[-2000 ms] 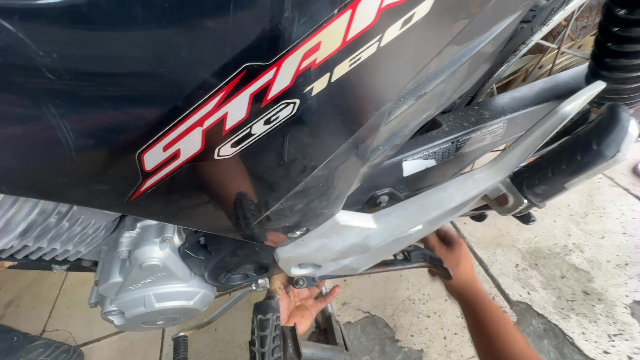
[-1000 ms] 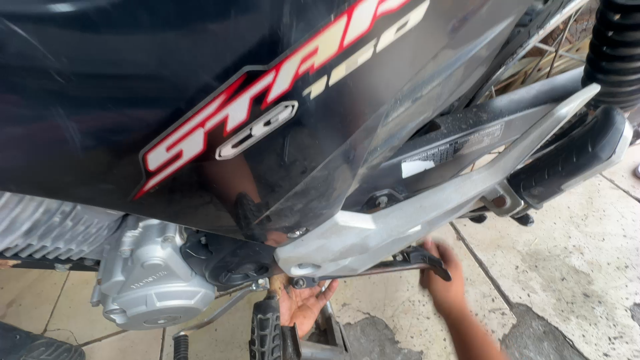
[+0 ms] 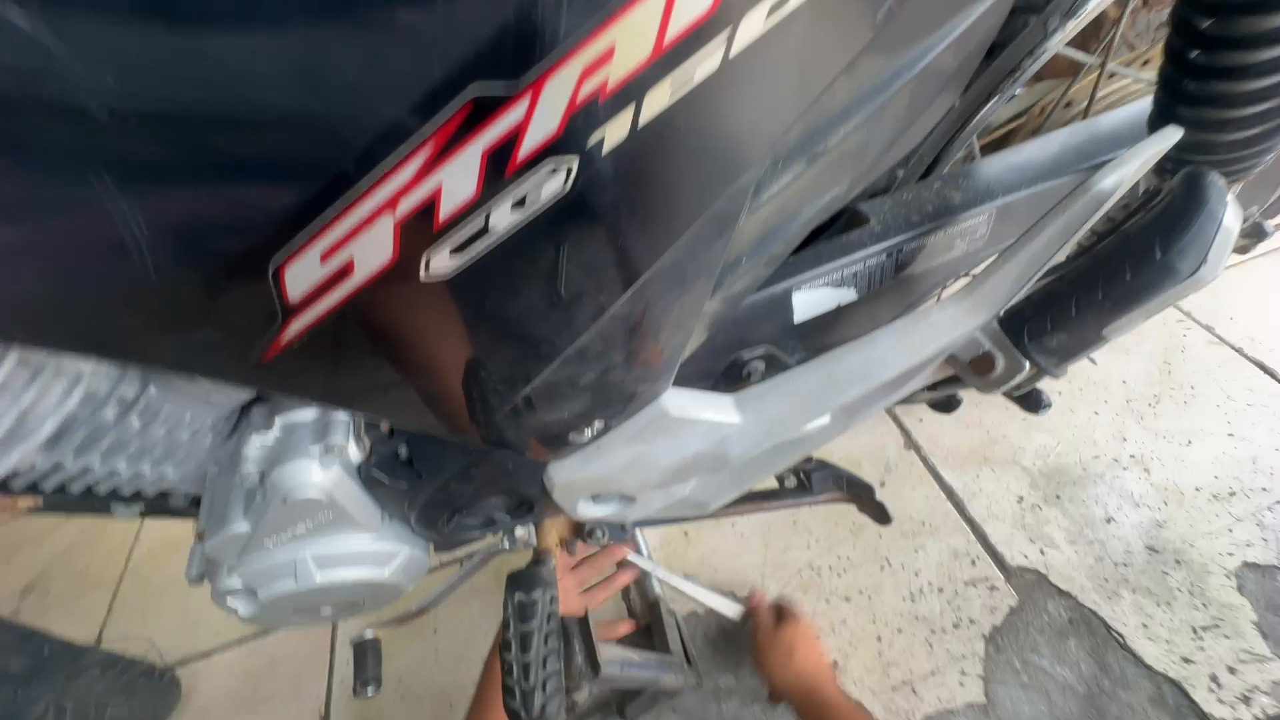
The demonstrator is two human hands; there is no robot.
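Observation:
My left hand (image 3: 595, 580) is palm up with fingers apart behind the rubber footpeg (image 3: 530, 635) of a motorcycle, below the bolt at the front of the silver frame cover (image 3: 690, 450). It holds nothing visible; the footpeg and stand partly hide it. My right hand (image 3: 790, 645), blurred, grips a slim metal hand tool (image 3: 690, 588), whose exact kind is unclear. The tool's far end reaches the area beside my left fingertips and below that bolt; contact cannot be told. A dark metal lever (image 3: 835, 485), perhaps the side stand, extends rearward above my right hand.
A black side panel (image 3: 200, 200) with lettering fills the upper left. The silver engine cover (image 3: 320, 560) and shift pedal (image 3: 367, 662) are at lower left. A metal stand (image 3: 645, 665) is below my left hand. At right are a rear footpeg (image 3: 1120, 270) and shock absorber (image 3: 1215, 90) above floor tiles.
My right hand has moved from the rear end of the dark lever down and to the left, and now grips the metal tool. My left hand stays behind the footpeg.

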